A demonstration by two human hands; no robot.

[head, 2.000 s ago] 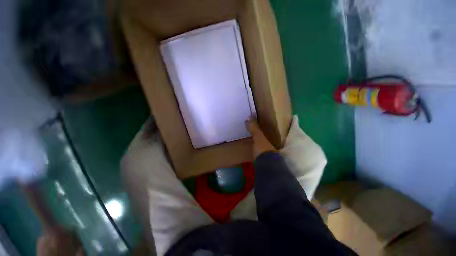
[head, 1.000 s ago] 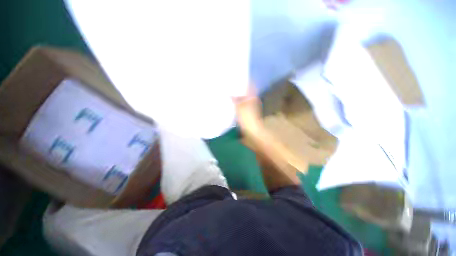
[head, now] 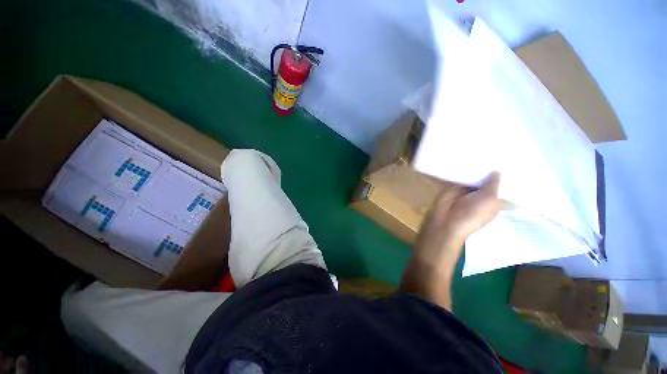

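My right hand [head: 468,208] grips the lower edge of a large white packing sheet [head: 468,109] at the right. The sheet is tilted and overlaps a pile of white sheets [head: 537,252] there; its far part is overexposed. At the left, the open brown carton [head: 135,109] holds several white front housings [head: 146,208] lying flat, with blue key groups and small orange keys. A small piece of my left hand [head: 14,364] seems to show at the bottom left edge, dark and cut off; its hold cannot be told.
My light-trousered legs are beside the carton. A red fire extinguisher [head: 289,82] stands by the wall. A brown carton [head: 395,193] stands beneath and beside the sheets. More cartons [head: 567,303] are at the lower right. The floor is green.
The view has turned right. The white sheet that covered the carton's contents is out, and the blue-keyed housings show. My right hand has moved from the carton to the sheet pile.
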